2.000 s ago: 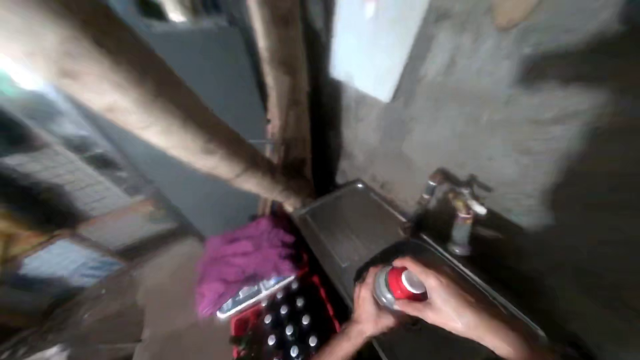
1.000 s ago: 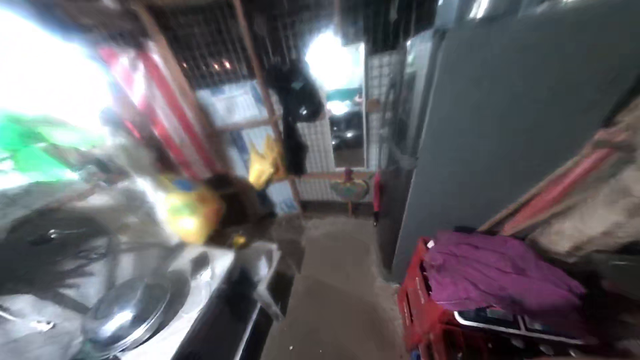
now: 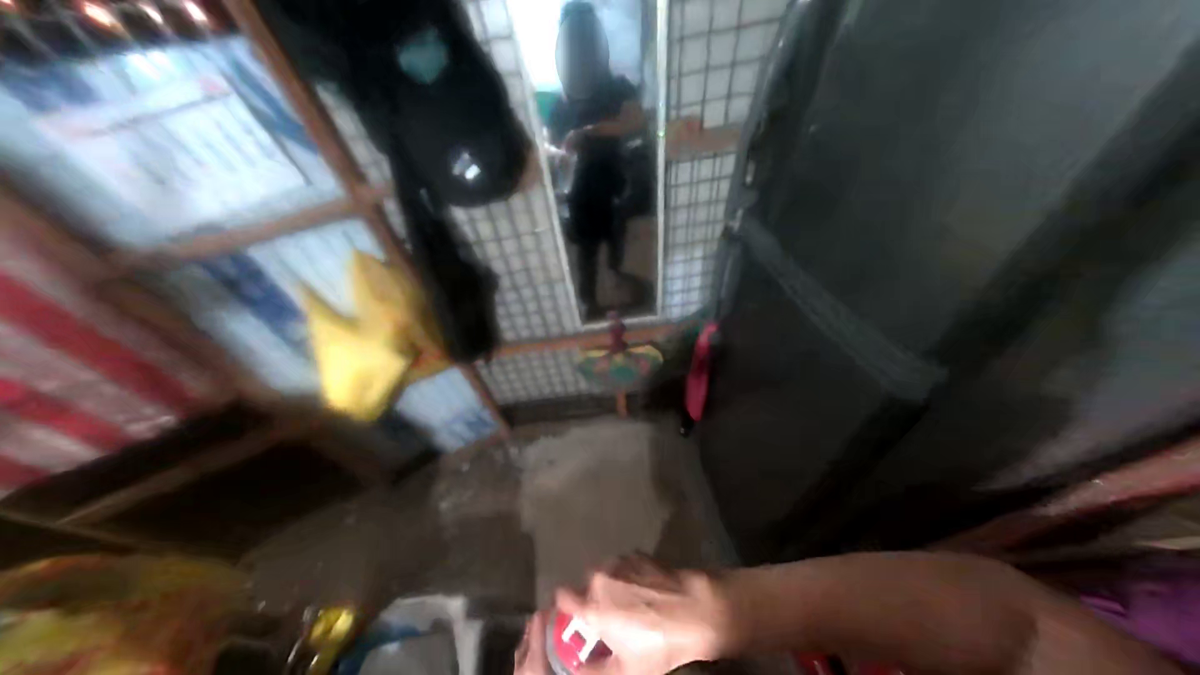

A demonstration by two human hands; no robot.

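At the bottom centre, a small container with a red-and-white cap (image 3: 577, 645) sits between my hands. My right hand (image 3: 652, 609) is closed over its top, with the forearm reaching in from the lower right. Only some fingers of my left hand (image 3: 532, 647) show at the bottom edge, against the container's left side. The container's lower part is hidden by the hands and the frame edge.
A dark refrigerator (image 3: 900, 281) stands on the right. A tall mirror (image 3: 609, 169) reflects a person. Yellow plastic bag (image 3: 361, 347) and black bag (image 3: 469, 141) hang left of it. Concrete floor (image 3: 600, 497) lies ahead; purple cloth (image 3: 1153, 600) is lower right.
The view has swung from the sink to the mirror and refrigerator. Both hands, over the sink two seconds ago and out of view one second ago, are in view again with the red-capped container.
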